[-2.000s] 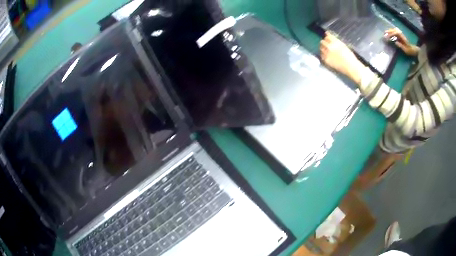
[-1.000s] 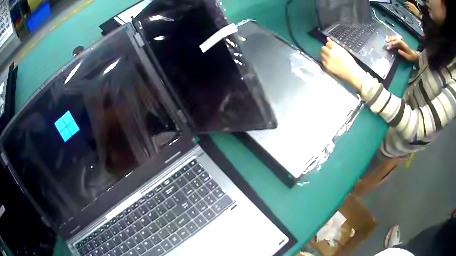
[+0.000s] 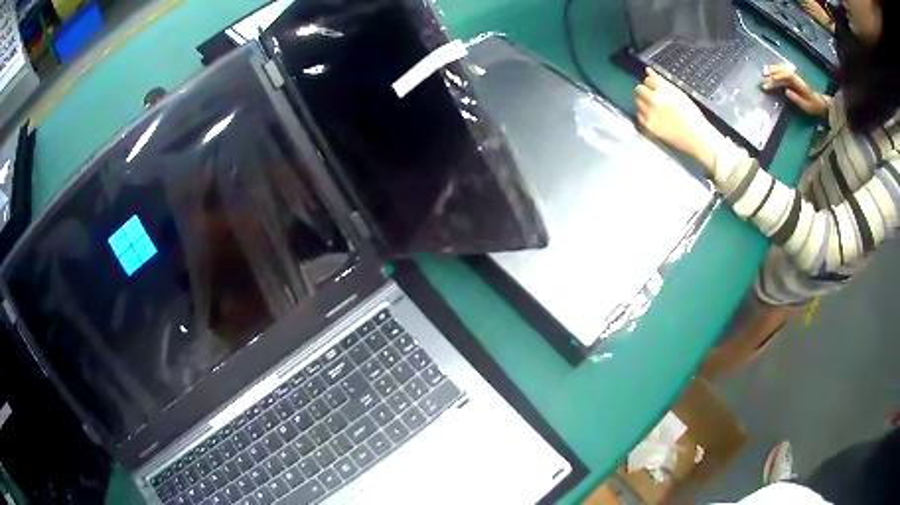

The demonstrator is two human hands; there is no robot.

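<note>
An open laptop lies nearest. Its main display (image 3: 197, 237) is dark with a blue four-pane logo and wrinkled clear film over it. The right side screen (image 3: 405, 148) is black, folded out and tilted, with a white tape strip (image 3: 429, 67) at its upper right edge. The left side screen (image 3: 39, 434) is dark and cut off by the frame edge. The keyboard (image 3: 326, 404) has black keys with a number pad. The silver palm rest (image 3: 464, 454) runs off the bottom edge. Neither of my hands is in view.
A closed filmed laptop (image 3: 602, 207) lies to the right on the green mat (image 3: 493, 345). Beyond it, a person in a striped top (image 3: 780, 202) has both hands at a neighbouring laptop (image 3: 720, 74). A cardboard box (image 3: 691, 434) with white scraps stands below the bench. A shoe shows at lower right.
The camera view has shifted slightly. The logo still shows on the main display, and the laptops have not visibly moved.
</note>
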